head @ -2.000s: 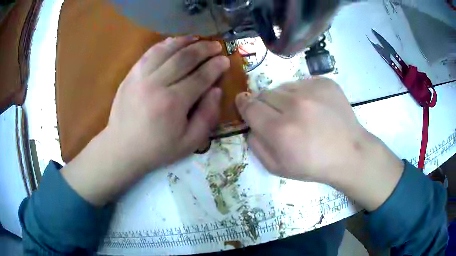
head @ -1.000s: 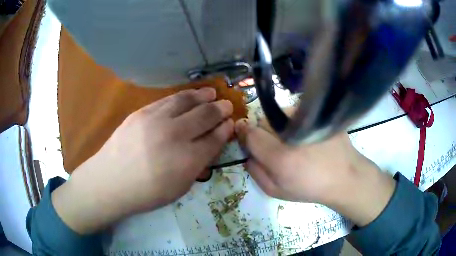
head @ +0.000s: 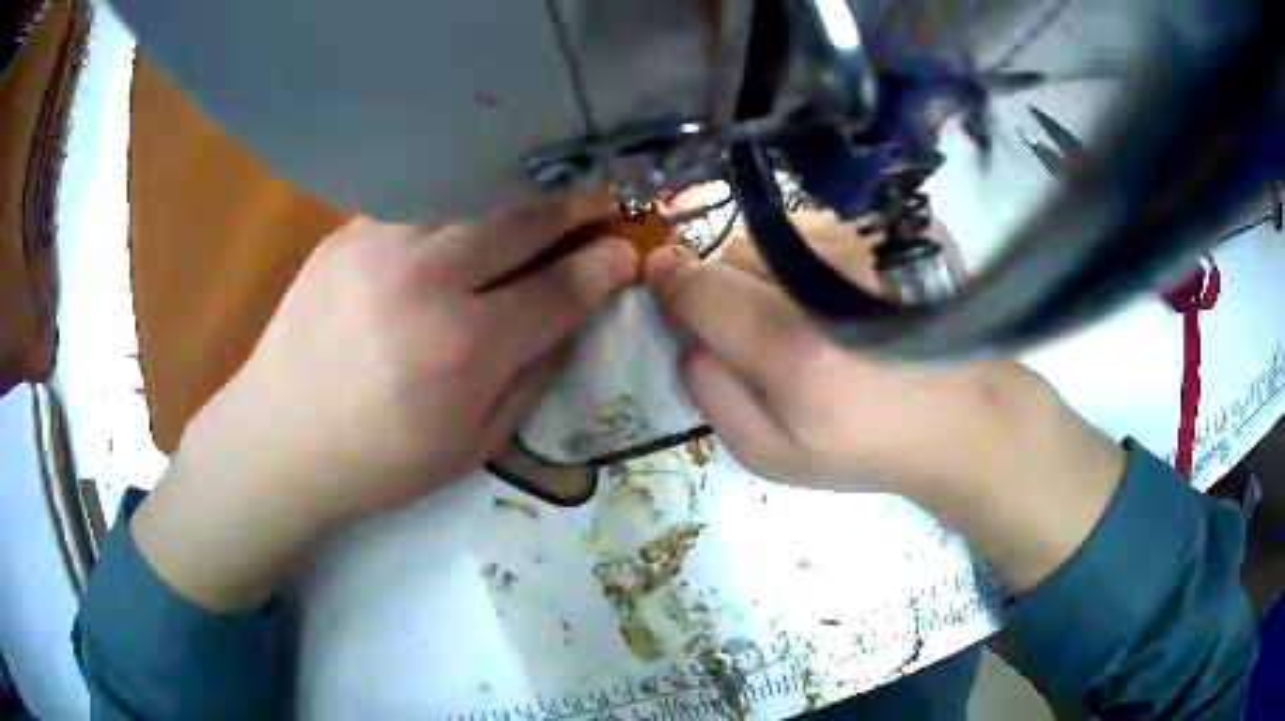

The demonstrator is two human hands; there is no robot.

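The tan-brown leather panel lies flat on the table at the left, running under the machine head. A small part of its edge shows between my fingertips by the lit presser foot. My left hand rests on the panel, fingers stretched toward the foot, holding it down. My right hand has its thumb and fingertips at the panel's edge just below the foot, nearly touching my left fingertips. The needle is too small and blurred to make out.
The grey sewing machine head and a large blurred dark metal guard hang overhead. Snips show behind it, with a dark red cloth strip at right. Stacked brown panels lie far left. A ruler scale runs along the table's front edge.
The panel's near edge has moved up and away, baring more table and the dark oval cutout. Both hands have moved up slightly toward the foot. The machine head and guard appear shifted in view.
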